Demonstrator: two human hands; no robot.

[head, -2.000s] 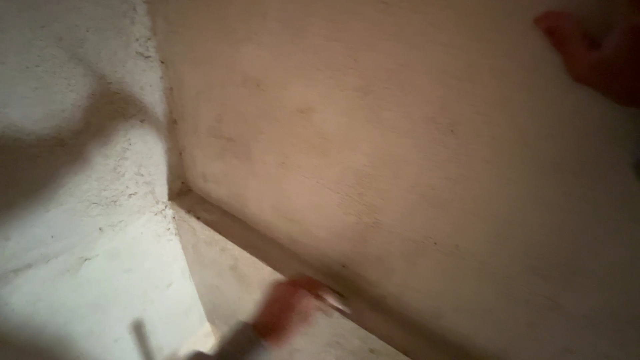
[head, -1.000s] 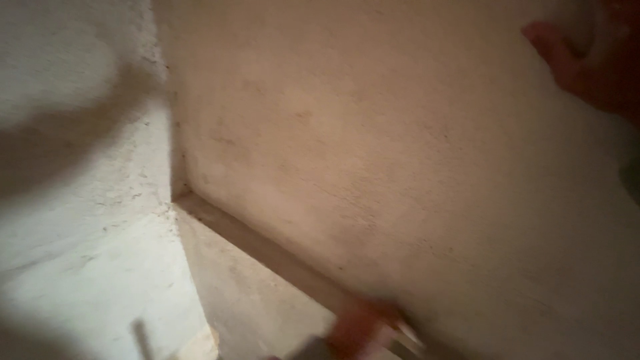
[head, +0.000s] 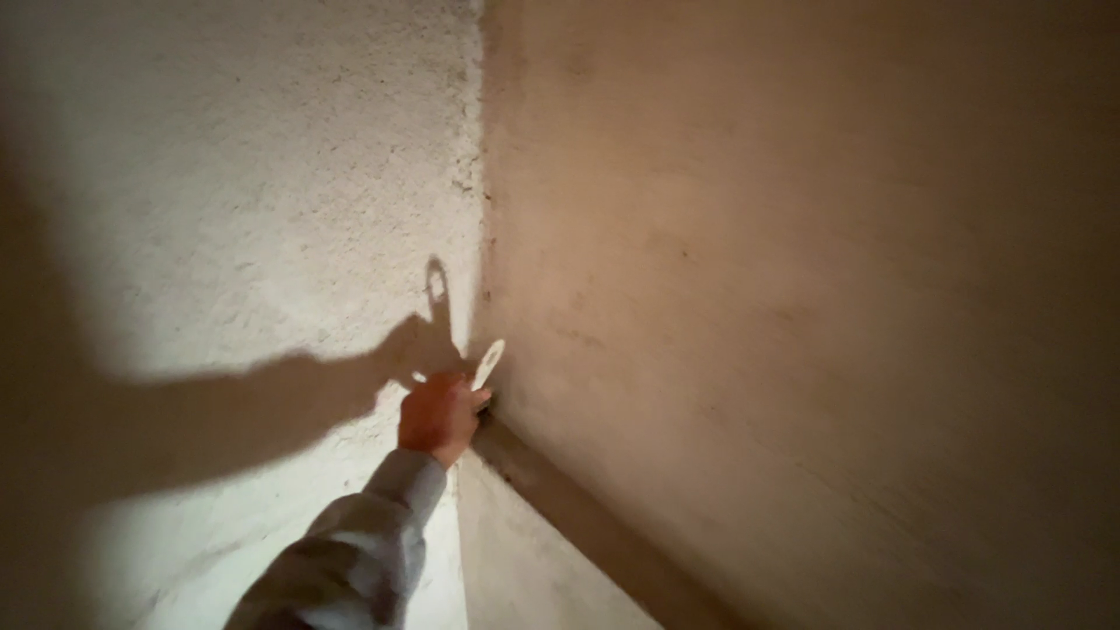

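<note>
Near the middle, my left hand (head: 439,416) is closed around a small hand tool with a pale, flat handle (head: 490,363). The handle has a hole near its end and points up and slightly right. The tool's working end is hidden by my hand and the corner. My fingers are close to where the rough white wall (head: 289,192), the smoother tan wall surface (head: 770,262) and the narrow ledge (head: 586,525) meet. A grey sleeve covers my left arm. My right hand is out of view.
From the corner, the ledge slopes down to the right, with a paler wall face (head: 534,551) beneath it. The arm and tool cast a large shadow (head: 254,420) across the white wall.
My left hand has moved from lower along the ledge up and left to the corner, still holding the tool. My right hand, earlier at upper right, has left the view, which has shifted.
</note>
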